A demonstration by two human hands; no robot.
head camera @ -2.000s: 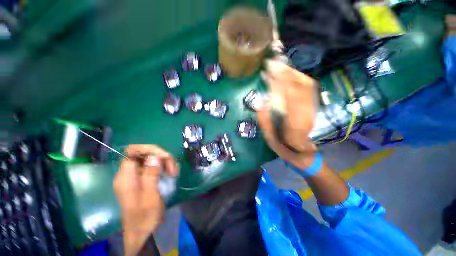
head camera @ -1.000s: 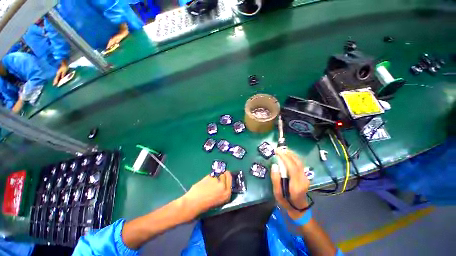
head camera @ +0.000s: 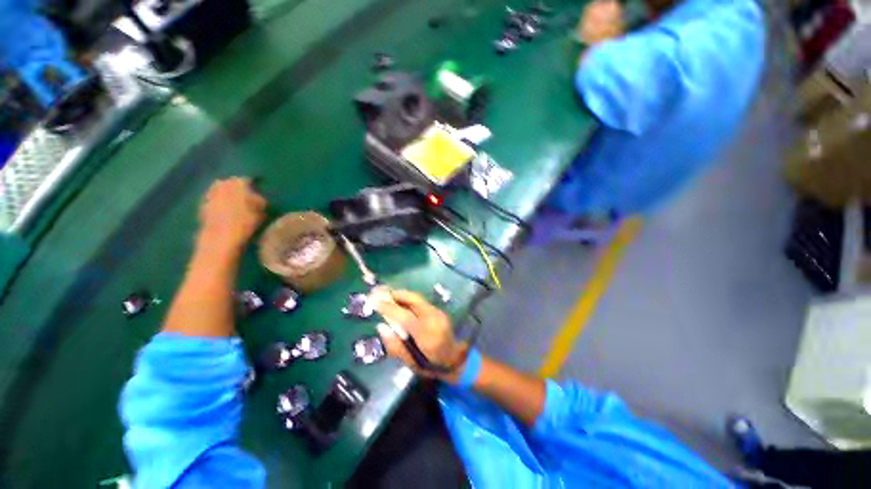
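My left hand [head camera: 231,212] is stretched over the bench, left of and beyond the brown tub [head camera: 298,250]. It is blurred; a tiny dark thing shows at its fingertips, and I cannot tell if it is held. My right hand [head camera: 418,329] holds the soldering iron [head camera: 355,256], its tip pointing up and left beside the tub. Several open watch cases [head camera: 312,345] lie on the green mat between my arms. The black holding fixture [head camera: 341,393] is at the near bench edge, with a watch case [head camera: 293,401] at its left.
The soldering station [head camera: 380,153] with a yellow label [head camera: 438,153] and a black box with a red light [head camera: 387,215] stand behind the iron. Cables [head camera: 482,250] run to the bench edge. A spool [head camera: 458,84] stands beyond. A person in blue [head camera: 669,86] is at the upper right.
My left hand has left the watch case near the fixture and reached out beyond the tub. My right hand still holds the iron. The view has turned right, showing the neighbouring person.
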